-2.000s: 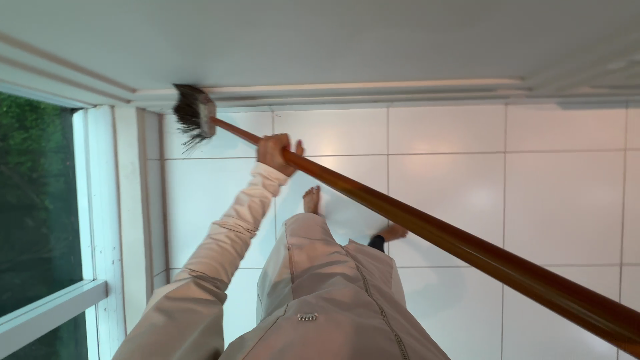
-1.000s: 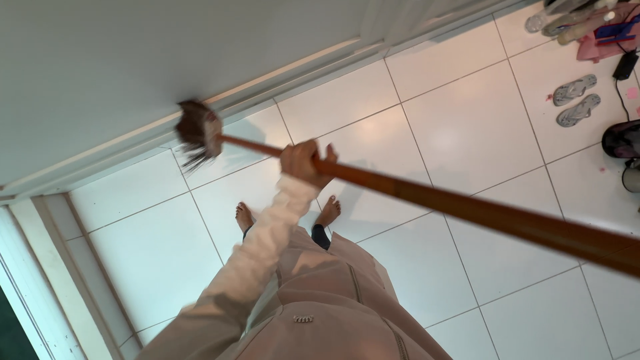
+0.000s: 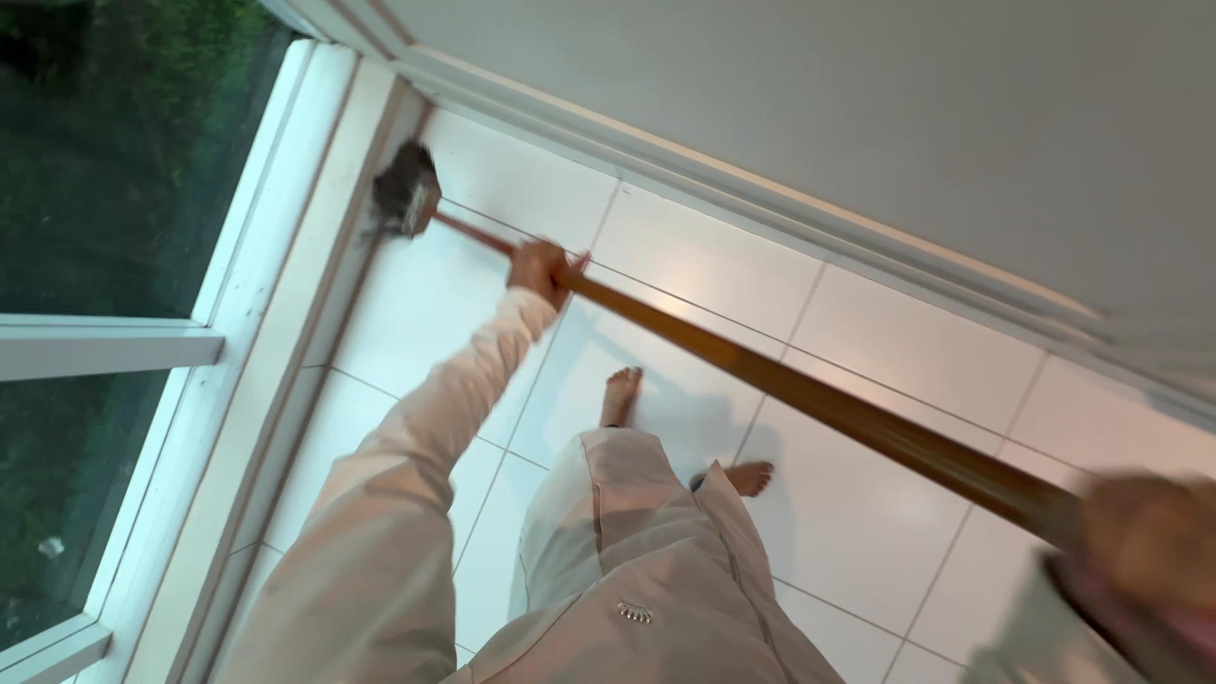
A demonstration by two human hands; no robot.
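Note:
A long-handled broom slants across the view, its brown handle (image 3: pixel 817 385) running from upper left to lower right. My left hand (image 3: pixel 540 271) is closed around the handle's lower part, a short way from the head. At the right edge, blurred and partly cut off, my right hand (image 3: pixel 1145 532) grips the handle's upper part. The dark-bristled broom head (image 3: pixel 408 190) is close to the skirting below the window frame, near the corner; blur hides whether it touches the skirting or floor.
White floor tiles (image 3: pixel 874 475) lie around my bare feet (image 3: pixel 622 394). A pale wall (image 3: pixel 807 114) with ledge-like trim runs along the top. On the left, a white-framed window (image 3: pixel 313 190) shows greenery outside.
The broom head was by the wall's base and is now by the window-side skirting. My right hand has come into view. The view has turned strongly, and the sandals at the right are out of it.

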